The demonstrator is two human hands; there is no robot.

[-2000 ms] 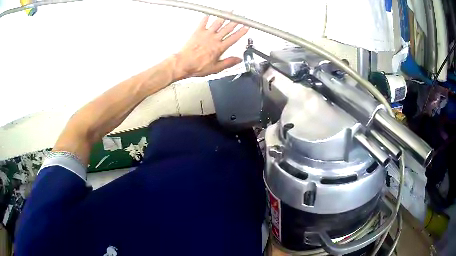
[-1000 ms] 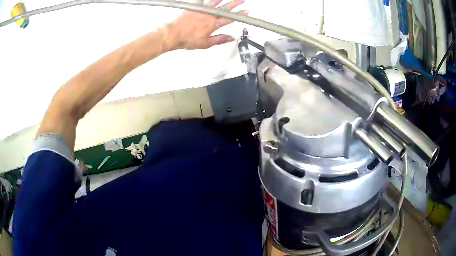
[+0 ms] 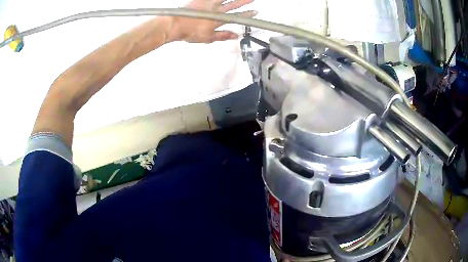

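The cloth cutting machine [image 3: 328, 153], a silver and black motor body, fills the right of the view. My left hand [image 3: 208, 23] lies flat with fingers spread on the white paper marker [image 3: 149, 77], left of the machine's metal upright [image 3: 247, 43]; its upper edge is cut off by the frame. The power cable [image 3: 154, 11] passes over this hand and runs down the machine's right side. The grey base plate [image 3: 231, 111] shows partly under the edge of the white layers. My right hand is not visible.
The cream table edge [image 3: 154, 125] and a green rail with scraps [image 3: 115, 174] run along the wearer's body. A small yellow item [image 3: 14, 38] lies at the far left. Cluttered shelves or hanging items stand at the right. A brown surface [image 3: 436, 225] is at the lower right.
My left hand has moved up in the view and the white layers now cover more of the base plate. The machine has shifted slightly left and up. The yellow item appears lower and further left.
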